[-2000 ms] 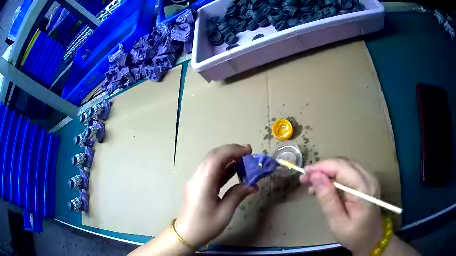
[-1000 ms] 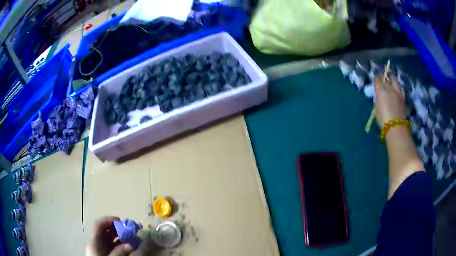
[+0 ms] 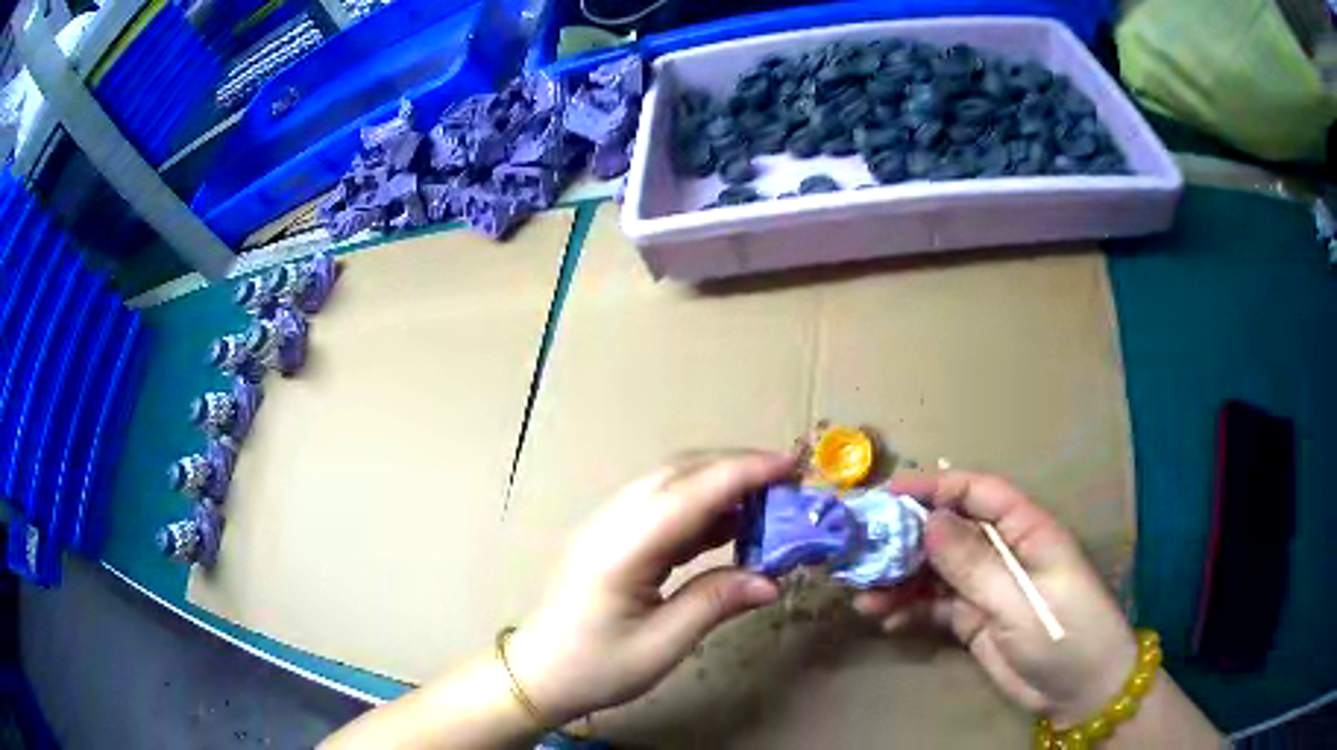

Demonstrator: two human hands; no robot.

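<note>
My left hand (image 3: 667, 579) holds a purple body piece (image 3: 802, 531) by its base, with its neck end pointing right. My right hand (image 3: 1012, 593) holds a white head piece (image 3: 884, 539) against the neck end; the two pieces touch. The pale applicator stick (image 3: 1022, 579) is also in my right hand, lying across the fingers, its tip hardly visible. The orange cap (image 3: 843, 456) lies just above the pieces. The glue cup is hidden behind the pieces and hands.
Assembled figurines (image 3: 216, 472) stand at the left of the cardboard (image 3: 381, 440). Loose body pieces (image 3: 484, 154) lie at the back. A pink-lilac tub (image 3: 909, 227) holds dark caps. A dark red-black flat object (image 3: 1246, 535) lies at right, blue trays (image 3: 66, 366) at left.
My right hand has come back from the white pieces at the far right and now holds a head piece against the body piece. The view has swung back left.
</note>
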